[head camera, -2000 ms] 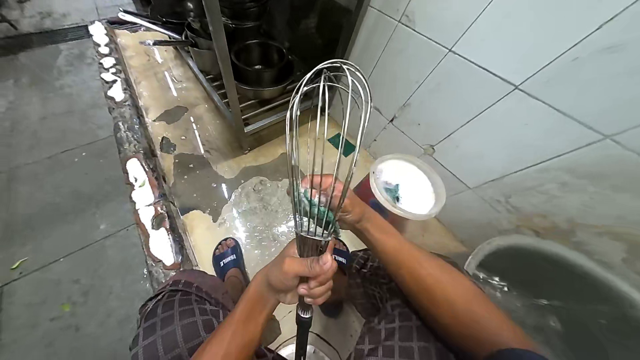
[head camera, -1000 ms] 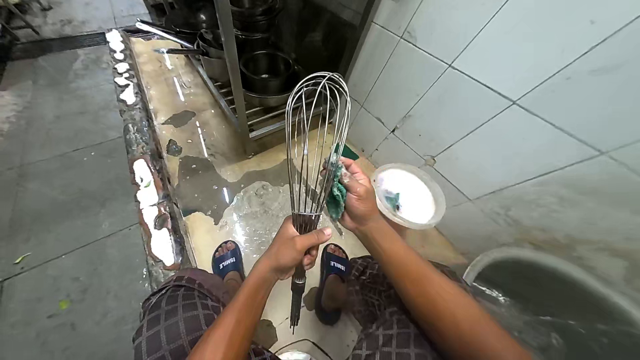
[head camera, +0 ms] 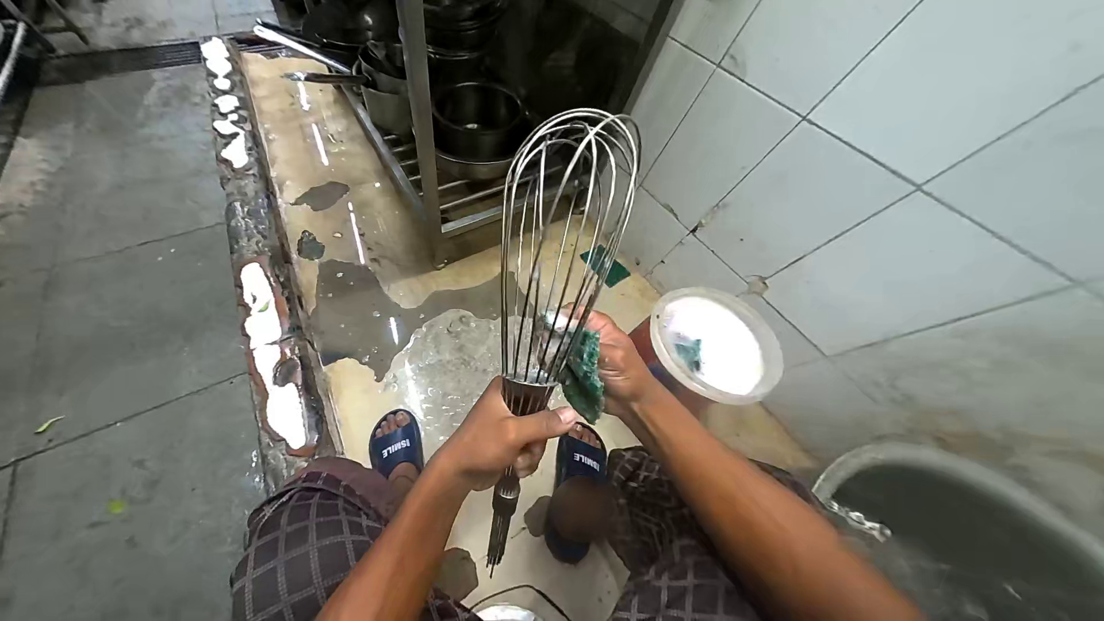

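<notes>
My left hand [head camera: 509, 435] is closed round the handle of a large wire balloon whisk [head camera: 528, 392], just below the metal collar. The whisk stands nearly upright, its wire loops pointing up and away. Frayed wire ends show at the bottom of the handle. My right hand [head camera: 608, 362] holds a green scouring pad [head camera: 585, 377] against the right side of the lower wires, with some suds by the fingers. To the right of that hand is a round plastic tub [head camera: 763, 332] of white foamy liquid, with a piece of green pad in it.
A metal rack [head camera: 423, 129] with dark pots [head camera: 477, 116] stands ahead. Another green pad piece [head camera: 605, 266] lies on the wet floor beside the tiled wall [head camera: 845, 172]. At lower right is a large basin of water [head camera: 957, 517]. A raised, broken ledge [head camera: 250, 224] runs along the left.
My right hand with the pad has shifted from higher on the wires, one second ago, down towards the collar. My left hand keeps its hold on the whisk.
</notes>
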